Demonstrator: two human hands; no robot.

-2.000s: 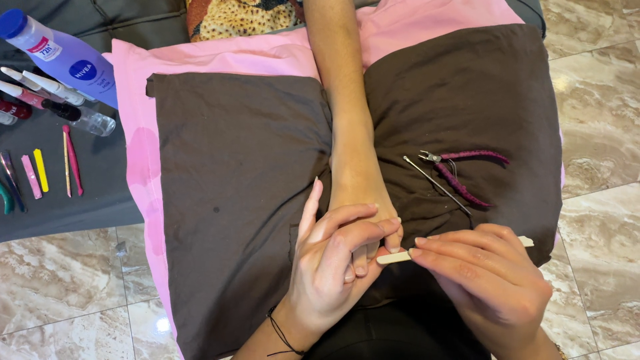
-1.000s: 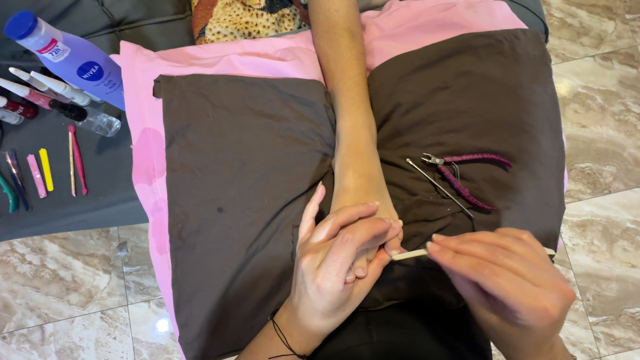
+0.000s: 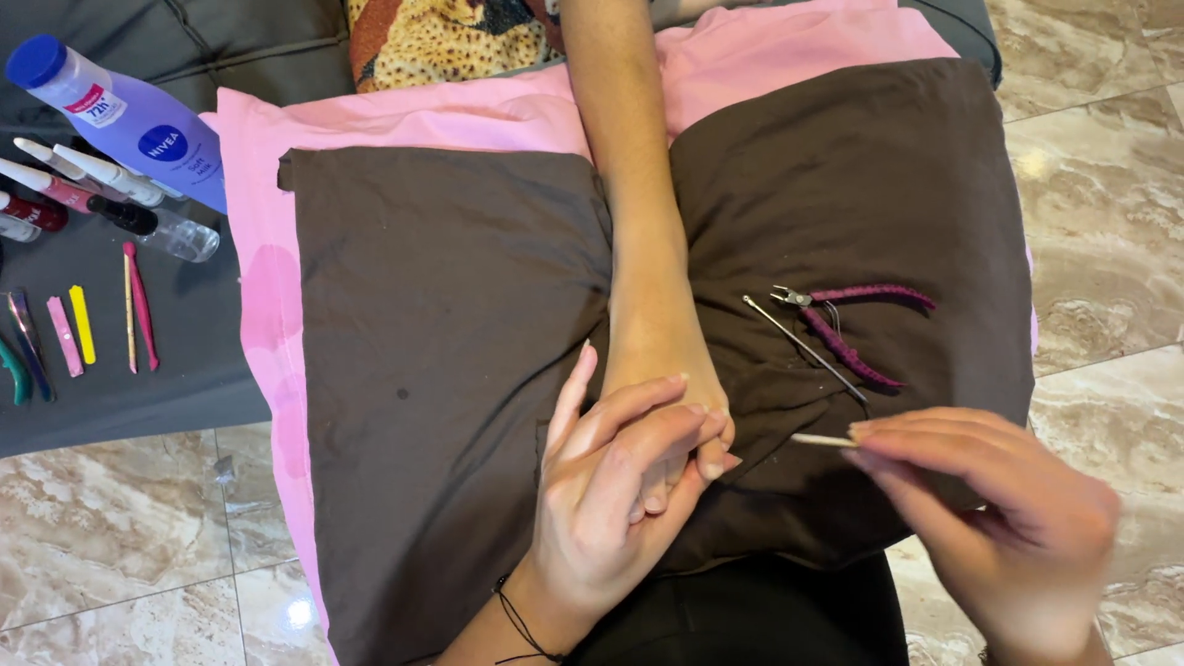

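A person's foot [image 3: 659, 333] rests on a dark brown cloth [image 3: 444, 305] over a pink one. My left hand [image 3: 615, 481] is wrapped round its toes, with thumb and fingers on them. A pale nail file [image 3: 825, 440] is pinched between the thumb and fingers of my right hand [image 3: 994, 518]; its tip is apart from the toes, to their right. Cuticle nippers [image 3: 846, 324] with purple handles lie spread on the cloth above my right hand, beside a thin metal tool [image 3: 805, 348].
At the left, a grey padded seat [image 3: 185, 398] holds a lotion bottle [image 3: 139, 125], several nail polish bottles [image 3: 102, 199], a pink file [image 3: 65, 336], a yellow file [image 3: 82, 324] and other slim tools. Marble-patterned floor tiles [image 3: 120, 536] show at both sides.
The file was at the toes in both earlier frames; my right hand has drawn it away to the right. My left hand keeps its hold on the foot.
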